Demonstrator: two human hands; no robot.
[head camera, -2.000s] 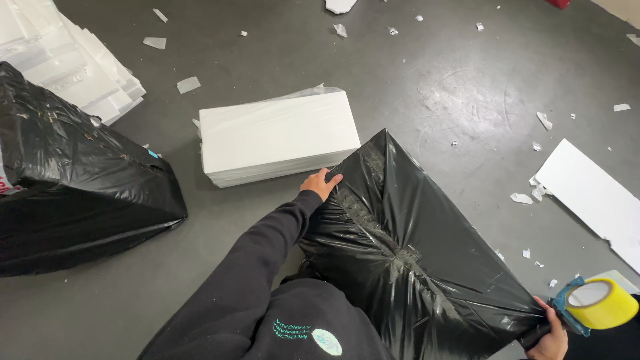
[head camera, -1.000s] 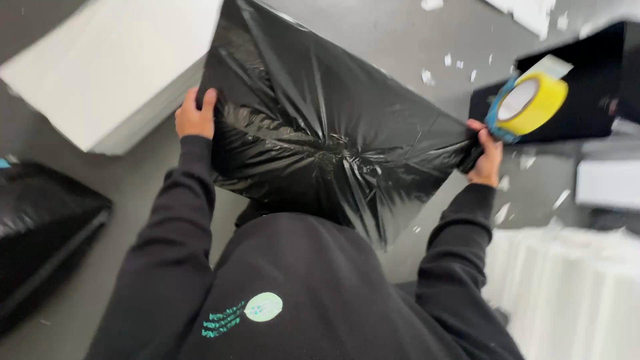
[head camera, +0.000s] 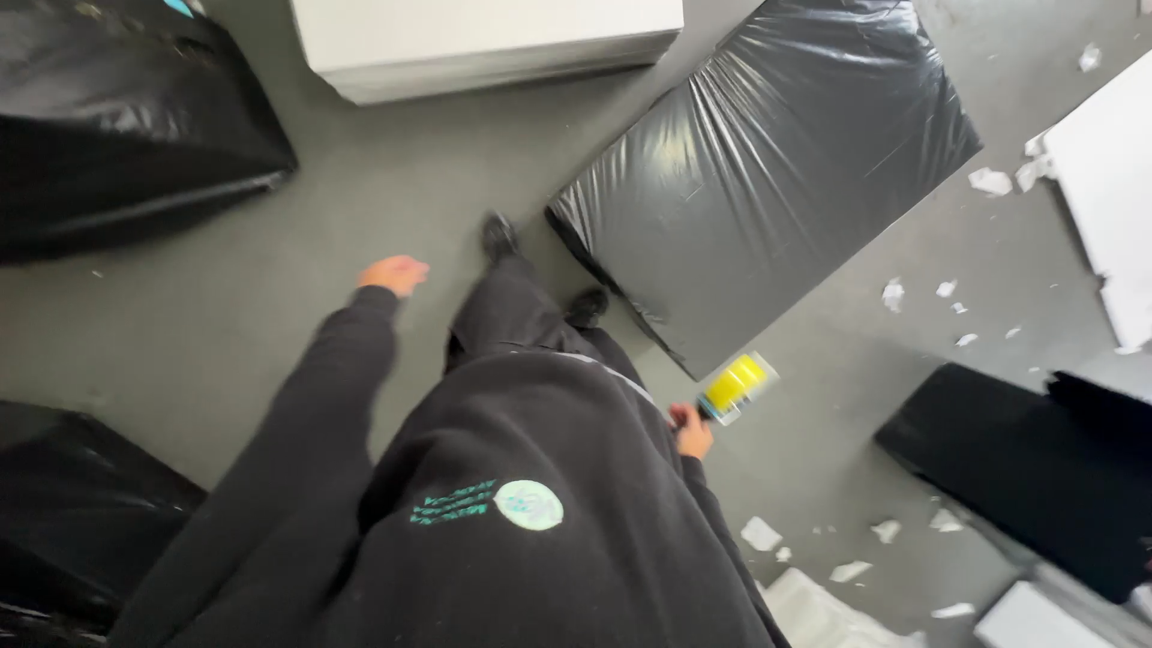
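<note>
My right hand (head camera: 691, 432) is closed around the handle of a tape dispenser (head camera: 736, 389) with a yellow roll on it. Just beyond the dispenser, a package wrapped in black plastic film (head camera: 765, 171) lies on the grey floor, near my shoes. My left hand (head camera: 394, 274) hangs over the floor, blurred, touching nothing; its fingers look partly curled, and how far they are apart does not show. A stack of white boards (head camera: 490, 45) lies on the floor ahead, left of the package.
Black-wrapped bundles (head camera: 126, 126) lie at the upper left and lower left (head camera: 81, 504). On the right are a white sheet (head camera: 1111, 198), a black box-like object (head camera: 1026, 468) and scattered white scraps (head camera: 760, 534). White material (head camera: 823, 612) shows at the bottom right.
Both hands have let go of the black-wrapped package, which now lies on the floor. The tape dispenser is in my right hand, away from the black object it was over. The view has shifted strongly.
</note>
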